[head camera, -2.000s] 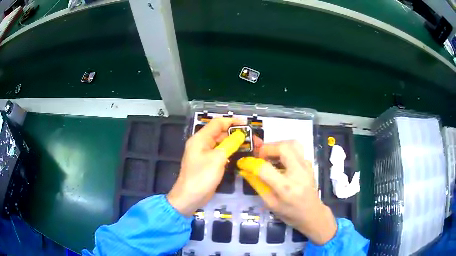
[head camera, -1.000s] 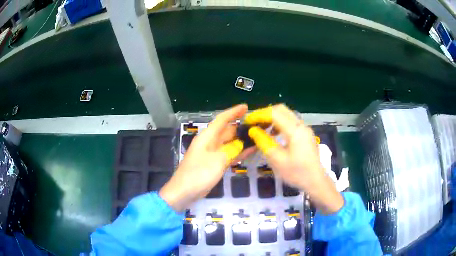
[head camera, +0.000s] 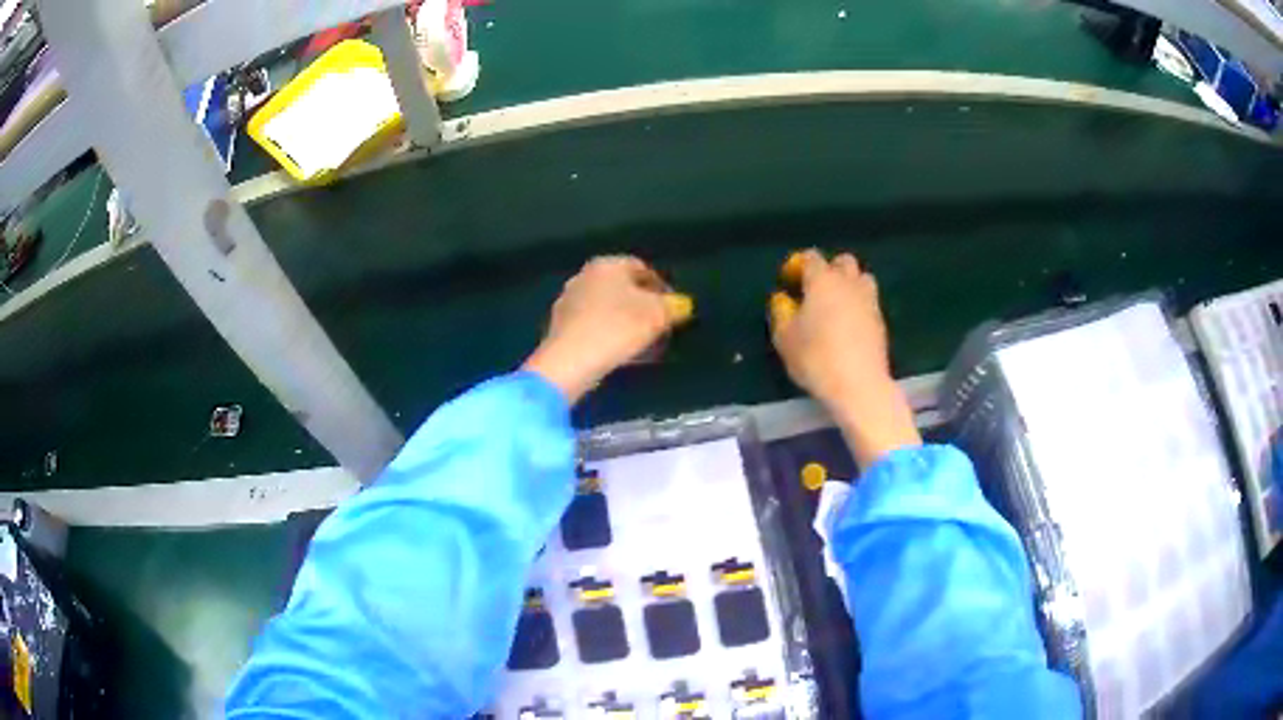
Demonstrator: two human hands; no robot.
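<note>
My left hand (head camera: 614,317), with yellow finger cots, is over the dark green belt beyond the tray. Its fingers are curled and blurred, and whether it holds something is hidden. My right hand (head camera: 833,317) is over the belt to the right, thumb and index finger in yellow cots, a gap between them and nothing visible in them. The clear blister tray (head camera: 788,591) lies nearer me, with black display modules (head camera: 670,627) in rows, each with an orange and black flex tail. Part of a white sheet shows at its far end.
A small watch housing (head camera: 225,419) lies on the belt at left. A pale metal post (head camera: 267,310) and rail (head camera: 183,501) stand near it. Stacked blister trays (head camera: 1126,521) are at right. A yellow basket (head camera: 327,116) is beyond the belt. A black wrapped bulk (head camera: 54,633) is at lower left.
My hands have moved from above the tray out over the belt and come apart. The view has shifted. The housing seen near the middle of the belt no longer shows.
</note>
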